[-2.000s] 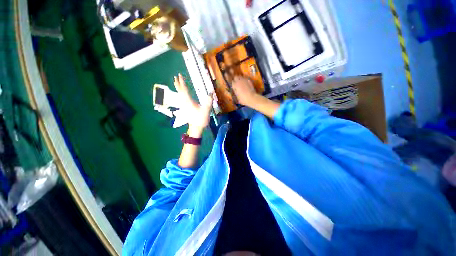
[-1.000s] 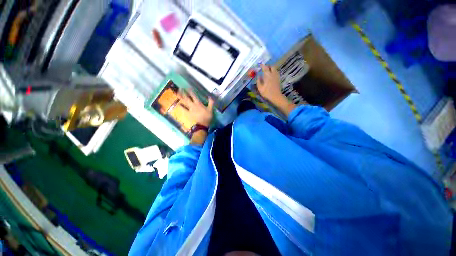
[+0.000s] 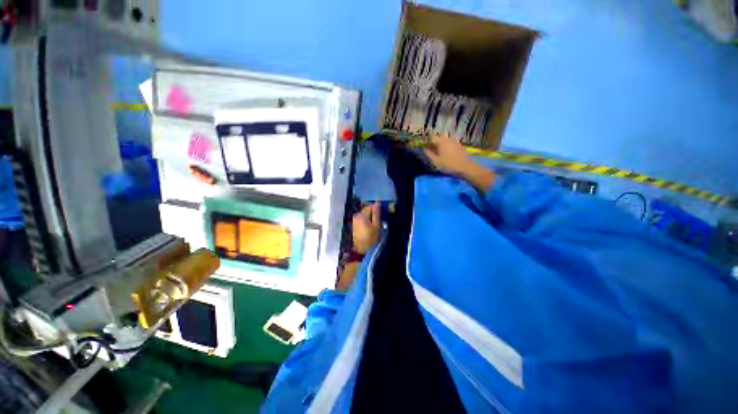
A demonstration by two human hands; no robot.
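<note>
My left hand [image 3: 366,229] is at the front edge of the white machine bed, its fingers curled. My right hand [image 3: 447,154] is just below the open brown carton [image 3: 511,89]. Whether either hand holds anything is unclear; a dark area lies between them. Thin striped pale parts [image 3: 417,85] stand in rows in the carton. On the bed, the pale green fixture plate [image 3: 299,217] has an orange rectangle with dark edges. Beside it, a white plate [image 3: 317,133] bears a black two-window frame [image 3: 249,154].
The machine's arm with a brass-coloured head [image 3: 174,287] is at lower left. A red button [image 3: 348,134] is on the machine's front edge. A white tray with a dark panel [image 3: 226,323] and a small white device [image 3: 287,322] lie on the green bench. Yellow-black tape crosses the blue floor.
The view has turned towards the carton. My left hand has left the orange fixture for the machine's front edge. My right hand has moved from the red button area to beside the carton.
</note>
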